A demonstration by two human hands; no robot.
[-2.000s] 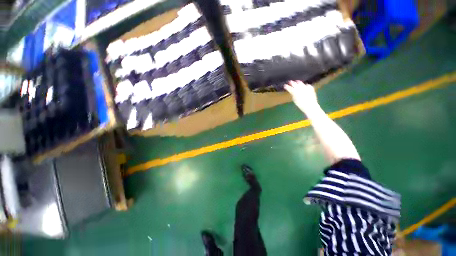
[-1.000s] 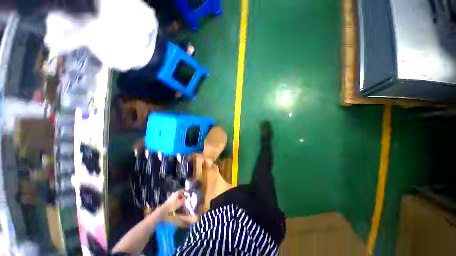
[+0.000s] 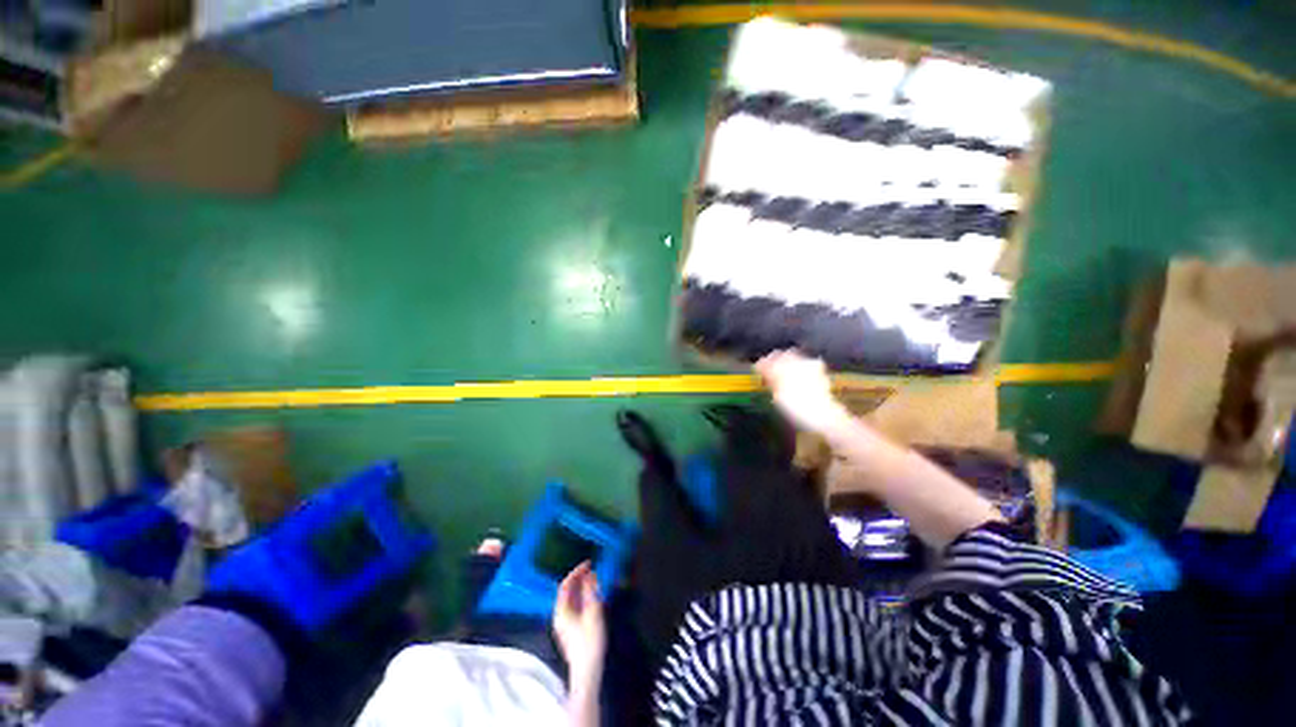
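A wide box tray (image 3: 870,213) with rows of white and black items lies on the floor ahead. My right hand (image 3: 799,386) reaches to its near edge, fingers at the rim. Blur hides whether it grips the tray. An open supply carton (image 3: 1045,497) with dark, shiny printed pieces (image 3: 874,536) stands by my lap, partly behind my right forearm. My left hand is not in view.
Another person's hand (image 3: 576,618) and white garment (image 3: 462,689) are at lower left, with a purple sleeve (image 3: 168,679) beyond. Blue stools (image 3: 320,547) stand nearby. Cardboard boxes (image 3: 1187,376) are at right. A grey metal unit (image 3: 455,50) on a pallet is at upper left.
The view has swung from the bench and stools to the floor area with the box tray. My right hand has come into view at the tray's near edge; my left hand has left the picture.
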